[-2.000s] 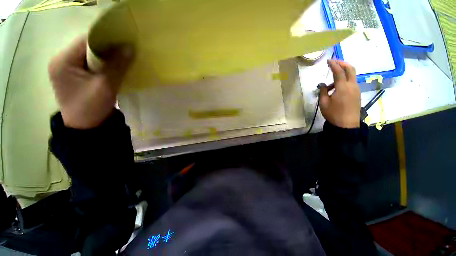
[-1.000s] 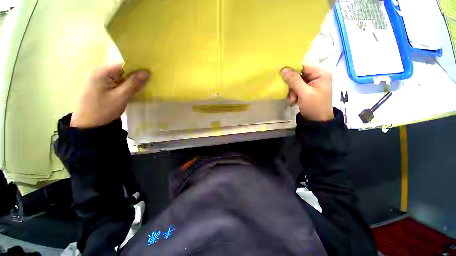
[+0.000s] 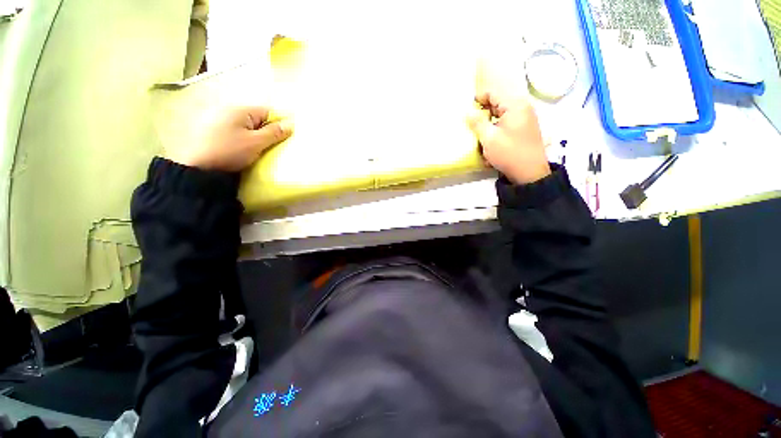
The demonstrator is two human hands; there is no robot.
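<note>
A yellow leather-like panel (image 3: 368, 162) lies over the front of the white bench, its near edge towards me. Its upper part is washed out by bright light, so the seam shows only as a small mark near that edge. My left hand (image 3: 235, 139) pinches the panel's left side between thumb and fingers. My right hand (image 3: 512, 139) pinches its right side. The fingertips are partly lost in the glare.
Stacked beige-green panels (image 3: 68, 162) lie at the left. At the right are a tape roll (image 3: 551, 73), a blue tray (image 3: 704, 103) with a white sheet, pink-handled snips (image 3: 593, 188) and a dark square-headed tool (image 3: 634, 196). The white bench edge (image 3: 368, 224) runs in front of me.
My right hand came from the tool area to the panel's right side. The panel, earlier raised and curled, has been lowered flatter onto the bench. The pink-handled snips now show more fully.
</note>
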